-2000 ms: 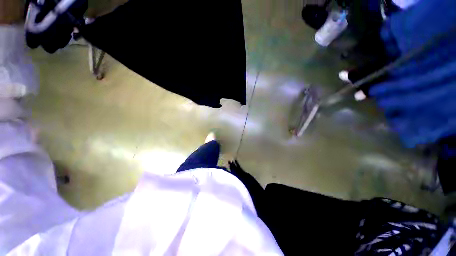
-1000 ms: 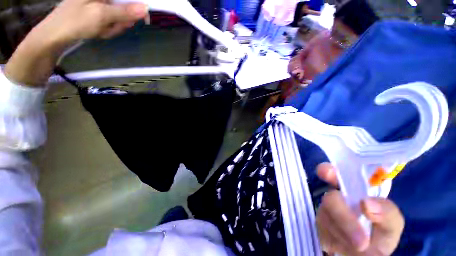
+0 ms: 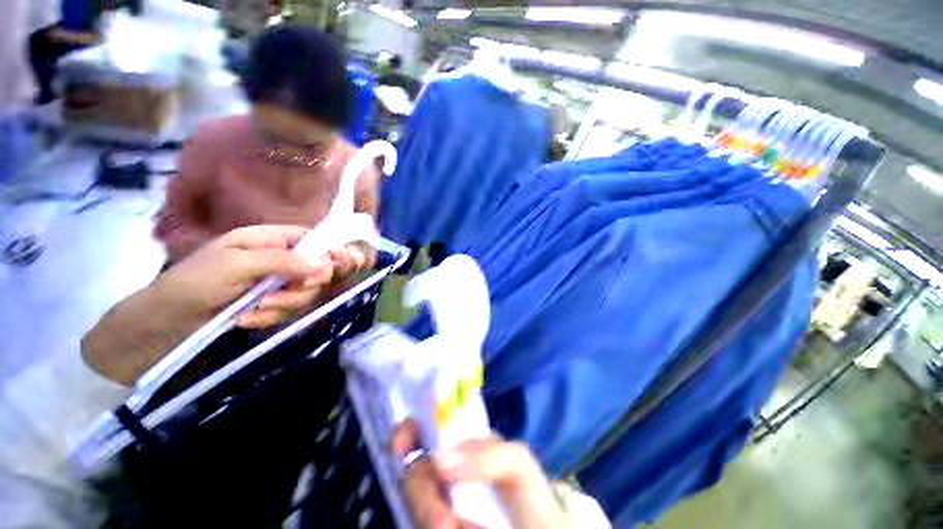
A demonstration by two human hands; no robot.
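My left hand (image 3: 295,274) is closed around the neck of a white hanger (image 3: 248,300), left of centre, its hook pointing up. A black garment (image 3: 196,465) hangs from this hanger. My right hand (image 3: 465,470), at the bottom centre, holds several white hangers (image 3: 460,320) bunched together, with yellow and orange size markers (image 3: 458,396) on their necks. Black-and-white patterned cloth (image 3: 323,480) shows below and between the two hands. The lower parts of the garments are cut off by the frame edge.
Blue garments (image 3: 631,279) hang packed on a grey metal rack (image 3: 724,300) to the right, with more blue garments (image 3: 465,155) behind. A person (image 3: 222,170) in pink stands close ahead on the left, by a white worktable (image 3: 72,248). Another rack stands far right.
The view has swung up and right to the blue rack. My left hand has brought its hanger with the black garment close to the hanger bunch in my right hand.
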